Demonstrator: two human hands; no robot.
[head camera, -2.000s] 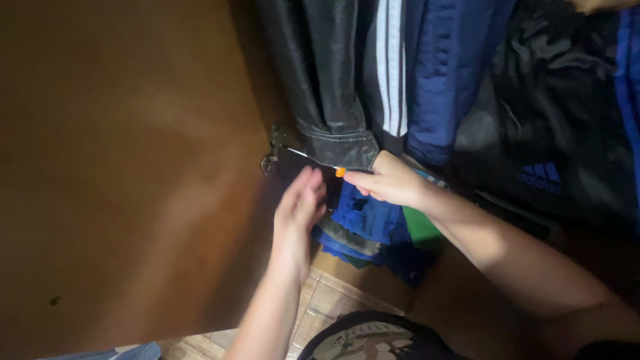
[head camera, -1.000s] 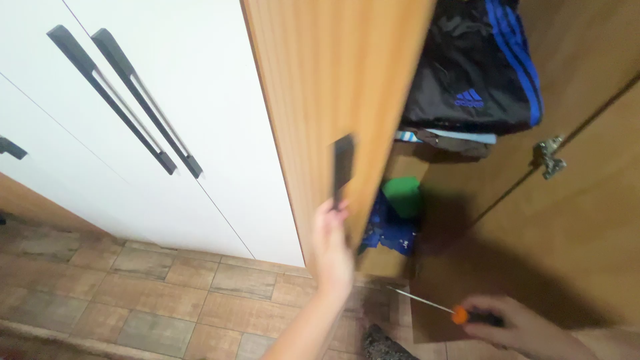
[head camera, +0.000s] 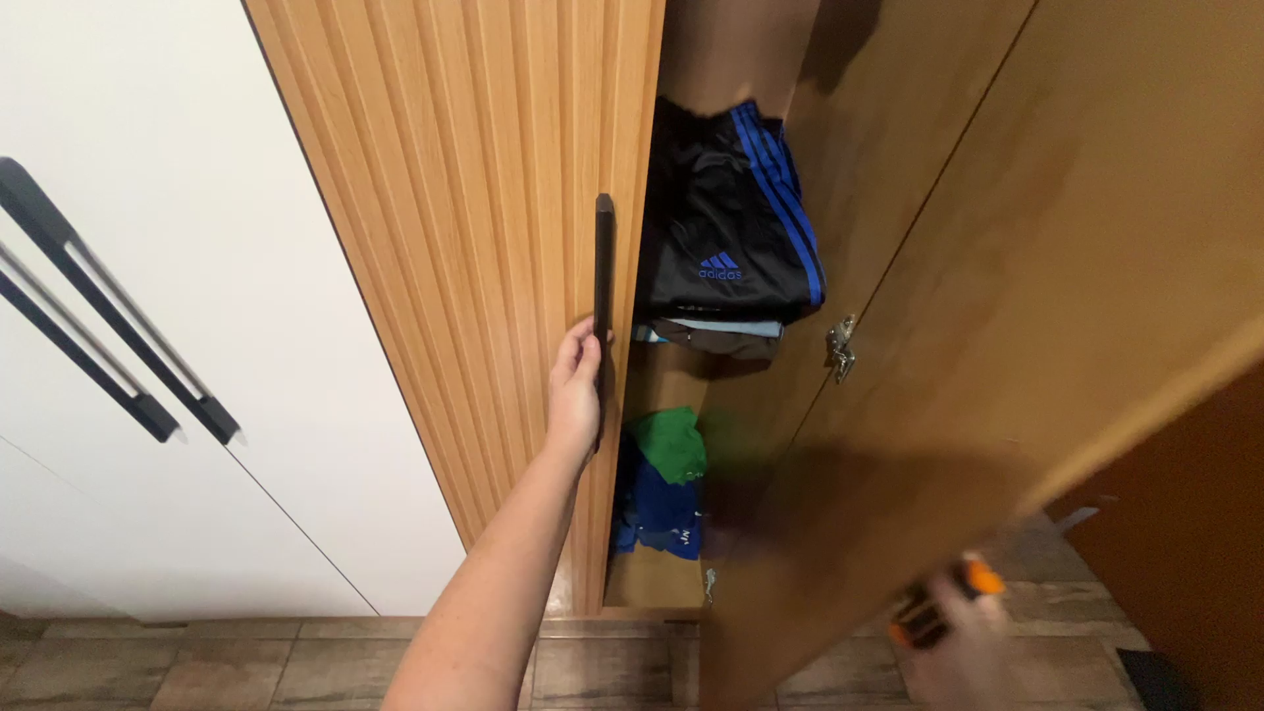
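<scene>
My left hand (head camera: 576, 393) holds the long black handle (head camera: 603, 257) of a ribbed wooden wardrobe door (head camera: 474, 197). At the lower right, blurred, my right hand (head camera: 953, 627) grips a screwdriver (head camera: 923, 614) with an orange and black handle, beside the edge of the open wooden door (head camera: 1027, 326); its shaft is not visible. A metal hinge (head camera: 840, 349) joins that door to the cabinet side, and a lower hinge (head camera: 709, 585) shows near the bottom.
Folded black Adidas clothing with blue stripes (head camera: 731, 217) lies on a shelf. Green cloth (head camera: 673, 442) and blue clothes (head camera: 667, 509) lie in the bottom compartment. White doors (head camera: 247, 326) with black handles stand at left, above a tiled floor (head camera: 375, 662). A reddish-brown surface (head camera: 1185, 533) is at far right.
Two seconds ago both hands were near a hinge inside the wardrobe. My left hand has since moved to the ribbed door's handle. The view has swung to the left.
</scene>
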